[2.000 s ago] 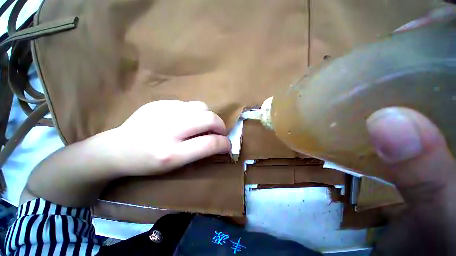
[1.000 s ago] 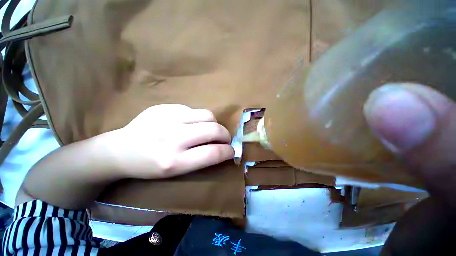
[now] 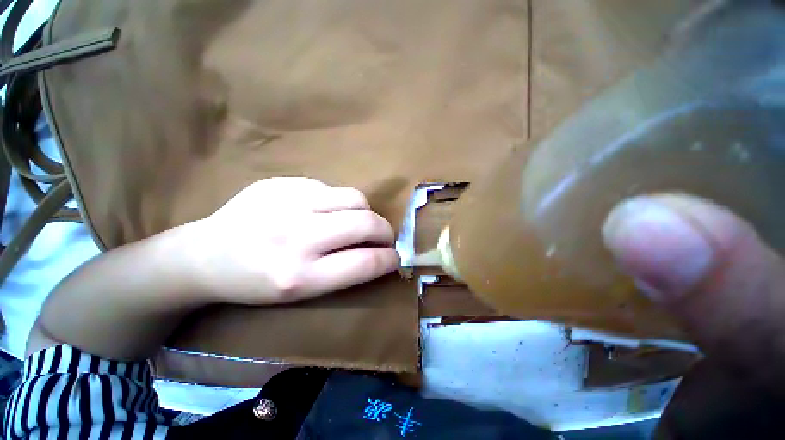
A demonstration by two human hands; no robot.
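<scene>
A large brown bag panel (image 3: 344, 103) lies flat, with layered edges and a square-cornered notch at its near side. My left hand (image 3: 301, 245) lies on the panel, fingertips at the pale lifted edge flap (image 3: 409, 228) on the notch's left side. My right hand (image 3: 689, 266) holds a clear glue bottle (image 3: 551, 223) with amber contents, tilted towards the left; its thumb shows and the other fingers are mostly hidden. The pale glue nozzle (image 3: 426, 258) touches or nearly touches the lower end of the flap, beside my left fingertips. The bottle covers the notch's right part.
Brown straps (image 3: 60, 56) lie looped at the left. The white table (image 3: 495, 365) shows through the lower cut-out, with lower panel layers around it. A dark garment with blue marks (image 3: 387, 417) is at the near edge.
The bottle and its nozzle have moved down along the flap, from the notch's upper corner to its lower end. My left hand has stayed almost still.
</scene>
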